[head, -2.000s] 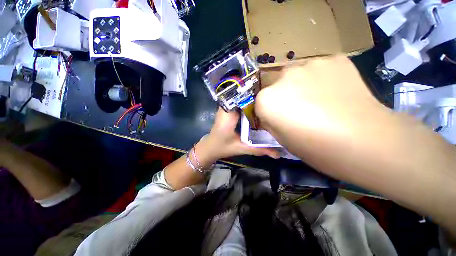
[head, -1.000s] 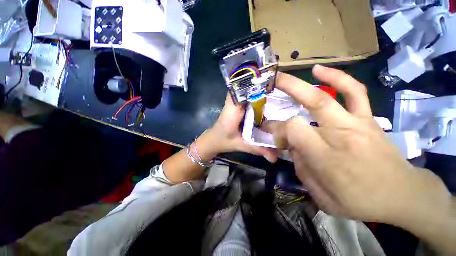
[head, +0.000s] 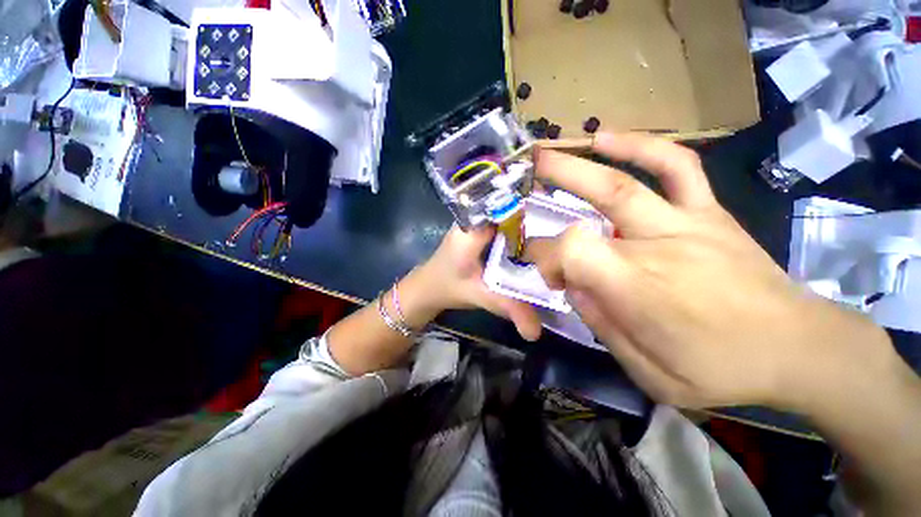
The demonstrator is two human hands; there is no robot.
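Note:
A white square side head housing is held in my left hand, thumb along its near side. A camera module with metal frame stands beyond its open mouth, black face turned away. A yellow-gold ribbon cable runs from the module's blue connector into the housing. My right hand reaches over the housing from the right; its fingertips are in the opening beside the ribbon. Whether they grip the ribbon or a small plug is hidden. Its other fingers are spread near the module.
A brown cardboard tray with several small black plugs lies beyond my hands. A white camera body with dotted lamp panel, black dome and loose wires is at left. White housings and a white shell lie at right.
My right hand went from the tray's near edge into the housing's opening, and its fingers are still there. The module has tilted and shifted slightly left since one second ago.

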